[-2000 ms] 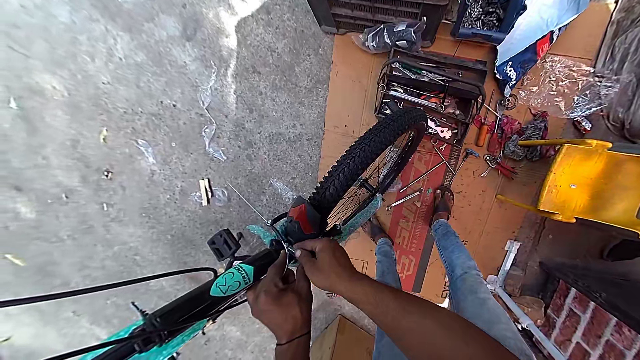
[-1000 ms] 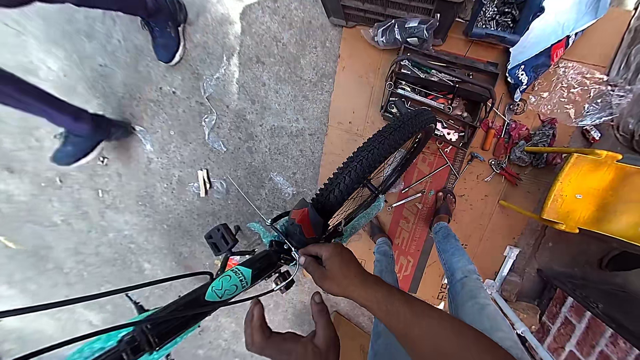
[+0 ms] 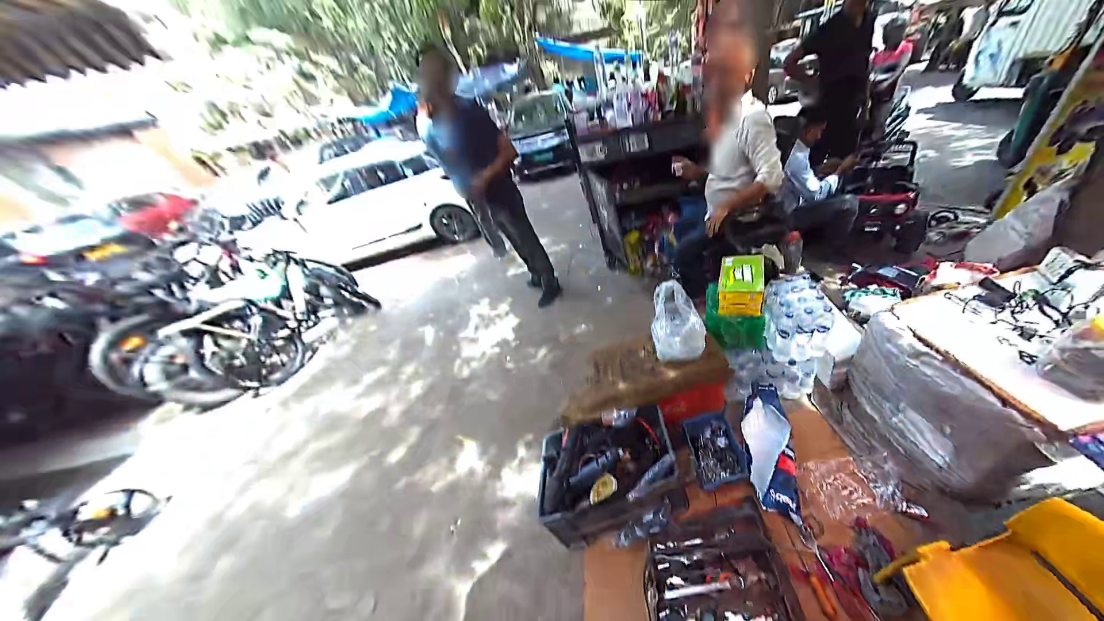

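Neither of my hands shows in the head view, and what they hold is hidden. At the lower right, an open metal toolbox [image 3: 720, 565] filled with hand tools rests on brown cardboard. Behind it is a dark plastic crate [image 3: 565, 522] of mixed parts. A smaller blue bin [image 3: 718, 450] of small metal pieces stands to the crate's right. Orange-handled pliers or a similar tool [image 3: 821, 593] lie beside the toolbox. The bicycle wheel and frame seen earlier are out of view.
A yellow plastic chair [image 3: 975, 582] is at the lower right. Behind the crates stand a wooden board [image 3: 634, 375] and wrapped water bottles [image 3: 798, 319]. One person stands ahead; others are by a shelf [image 3: 595, 190]. Parked bicycles [image 3: 250, 336] and a white car [image 3: 388, 203] are left.
The view has swung up from the bicycle to the street. Both hands, visible a second ago with the right one at the bicycle's front end, have left the frame.
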